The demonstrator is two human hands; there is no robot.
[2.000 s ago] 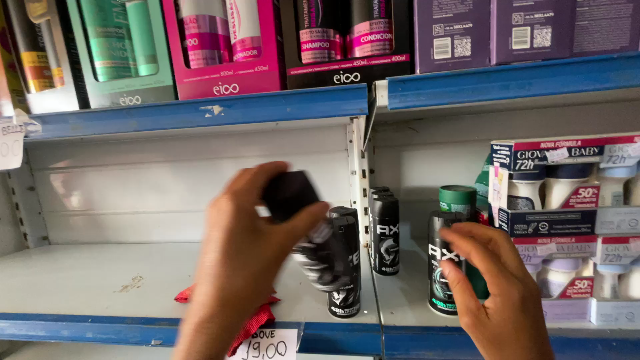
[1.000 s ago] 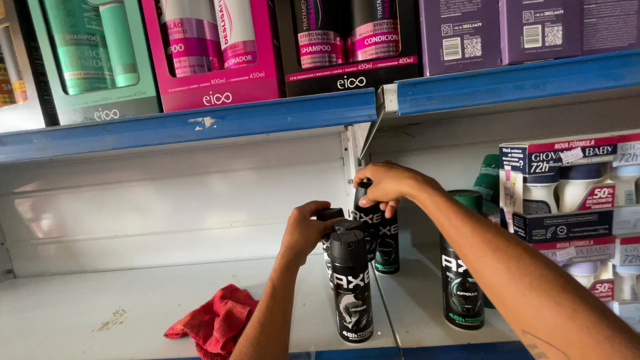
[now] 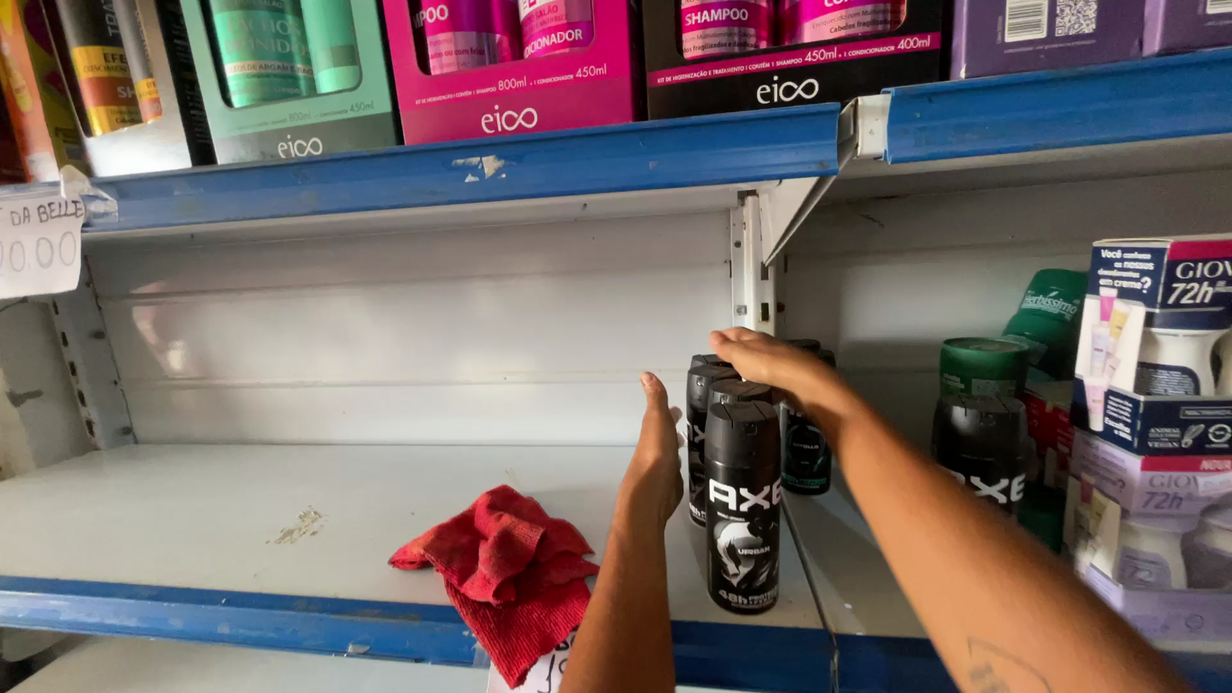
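Note:
Several black Axe deodorant spray cans stand in a short row near the shelf joint, the front can [image 3: 743, 510] closest to the shelf edge. My left hand [image 3: 658, 443] is upright along the left side of the row, palm toward the cans, fingers straight; whether it touches them is unclear. My right hand [image 3: 765, 366] reaches over from the right, its fingers extended at the tops of the rear cans, holding none. Behind my right wrist another dark can [image 3: 807, 452] stands on the right shelf section. A crumpled red cloth [image 3: 500, 558] lies left of my left forearm, hanging over the edge.
At right stand another Axe can [image 3: 980, 443], a green-capped container [image 3: 982, 366] and stacked boxes of roll-on deodorants [image 3: 1155, 433]. Above, a blue-edged shelf [image 3: 500, 168] holds boxed shampoo sets [image 3: 520, 91]. A metal upright [image 3: 756, 260] stands behind the cans.
Two seconds ago my left hand held a can in the air; a second ago both hands were on can tops. Now both hands are off those grips, flat beside and over the row.

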